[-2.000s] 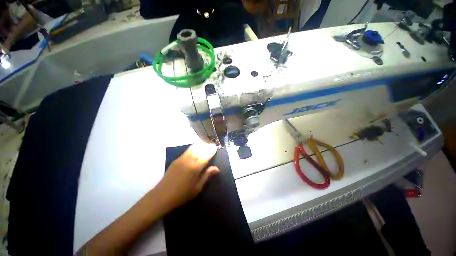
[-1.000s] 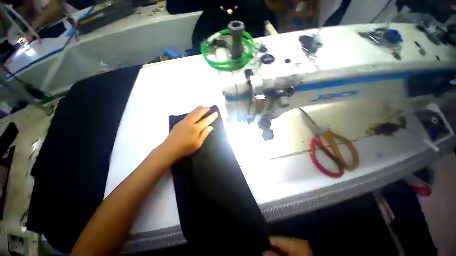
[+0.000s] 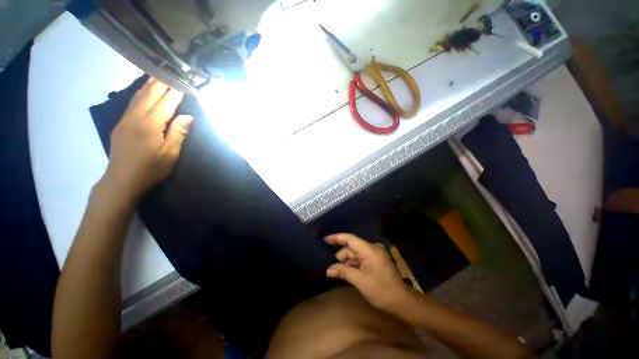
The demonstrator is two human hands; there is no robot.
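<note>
A long black cloth panel lies on the white sewing table and hangs over its front edge. Its far end is beside the bright lamp spot at the machine head; the needle cannot be made out. My left hand lies flat on the panel's far end, fingertips close to the head. My right hand is at the panel's right edge, off the table front, with thumb and forefinger apart and fingertips against the cloth. Scissors with red and orange-yellow handles lie on the machine bed.
The ridged grey table edge runs across the middle. At right, narrow black pieces and a small red-and-dark item lie on a pale surface. More black cloth is at far left. Bare skin shows below the panel.
The view has tilted down and closer. My left hand is still on the panel, now close to the machine head. My right hand, earlier at the bottom rim, is now fully visible beside the panel.
</note>
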